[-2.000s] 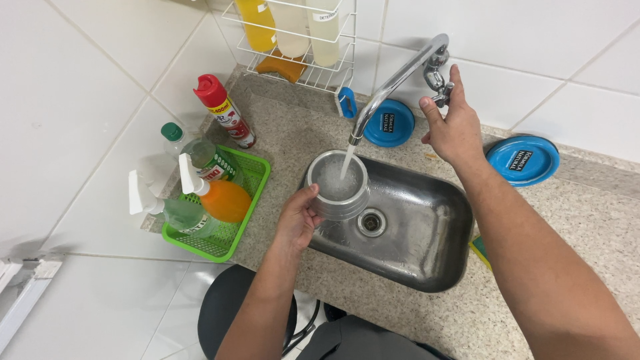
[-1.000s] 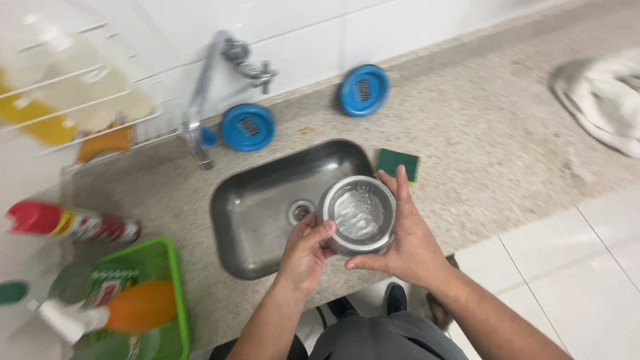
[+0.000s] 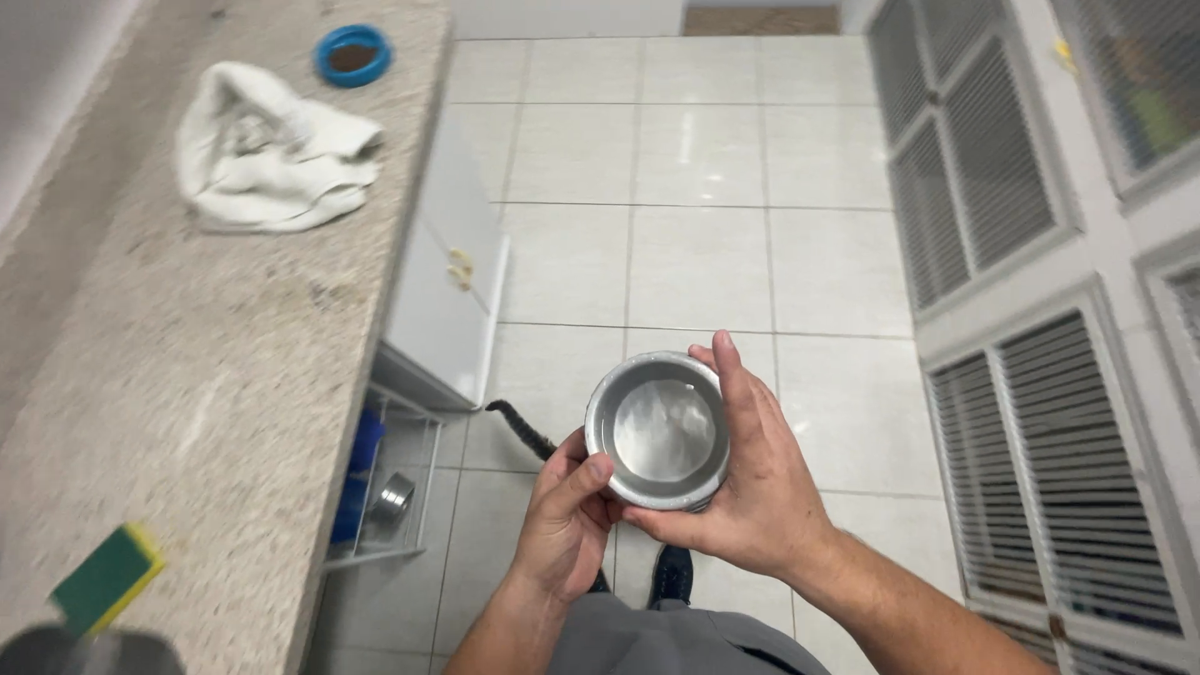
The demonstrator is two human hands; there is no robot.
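A round grey metal bowl [image 3: 660, 431] with water in it is held level above the tiled floor, near the middle of the head view. My left hand [image 3: 572, 520] grips its lower left side, with the thumb on the rim. My right hand [image 3: 750, 469] is wrapped around its right side, fingers up along the wall and thumb below. On the counter at the left lie a crumpled white cloth [image 3: 272, 159], a blue dish [image 3: 352, 56] with brown contents and a green and yellow sponge [image 3: 108, 577].
The granite counter [image 3: 216, 375] runs along the left, above a white cabinet [image 3: 445, 272] and a wire rack [image 3: 398, 497]. Louvered doors [image 3: 1087, 450] line the right. A dark furry tail [image 3: 520, 429] shows on the floor beside my left hand, near my shoes [image 3: 671, 574].
Two seconds ago my left hand held the bowl under the running tap and my right hand was at the tap handle. Both hands now hold the bowl; the view has swung away from the sink.
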